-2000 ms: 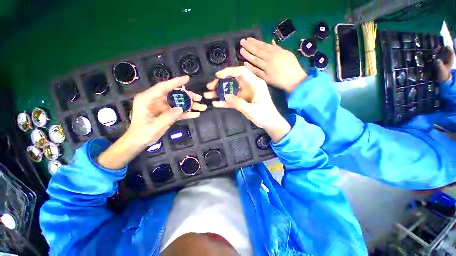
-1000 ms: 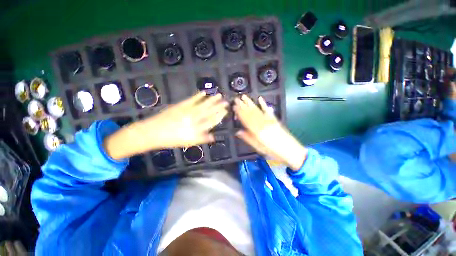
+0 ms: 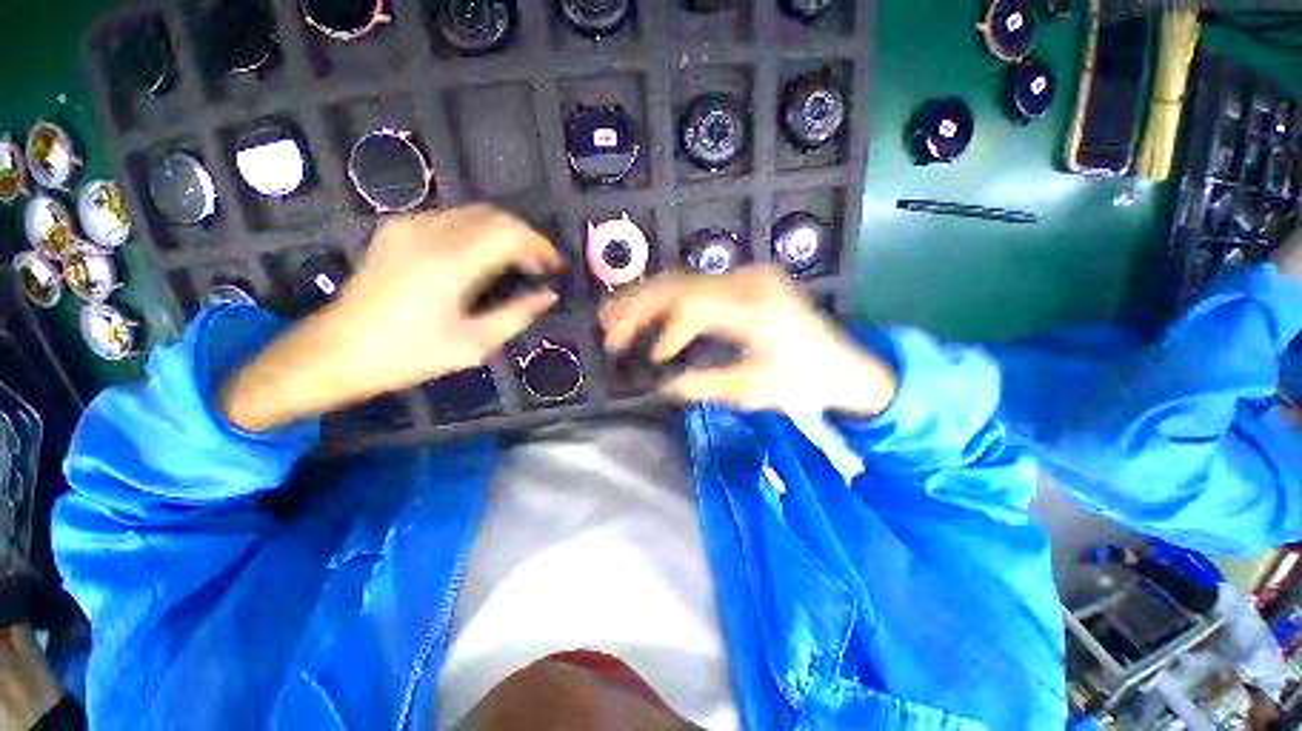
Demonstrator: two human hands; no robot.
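The dark grey foam tray (image 3: 500, 139) lies in front of me with round smartwatch bodies in its pockets. My left hand (image 3: 421, 300) is over its lower middle, fingers and thumb curled around a black smartwatch body (image 3: 500, 287), blurred and mostly covered. My right hand (image 3: 750, 336) is right of it, fingertips around another dark smartwatch body (image 3: 668, 337), also blurred. A pinkish watch body (image 3: 618, 251) lies back side up in a pocket between and above the hands. A rose-gold-rimmed watch body (image 3: 551, 371) lies below them.
Silvery-white rounds (image 3: 103, 212) lie left of the tray. At right are small watches (image 3: 942, 130), a thin dark stick (image 3: 968, 212), a phone (image 3: 1109, 93), a yellow strip (image 3: 1171, 93) and a black tray (image 3: 1239, 179). Another person's blue sleeve (image 3: 1142, 400) reaches in at right.
The tray appears higher in view. The two lit watches held up earlier are no longer visible in the hands. My hands, spread over the tray a second ago, are now curled around dark bodies.
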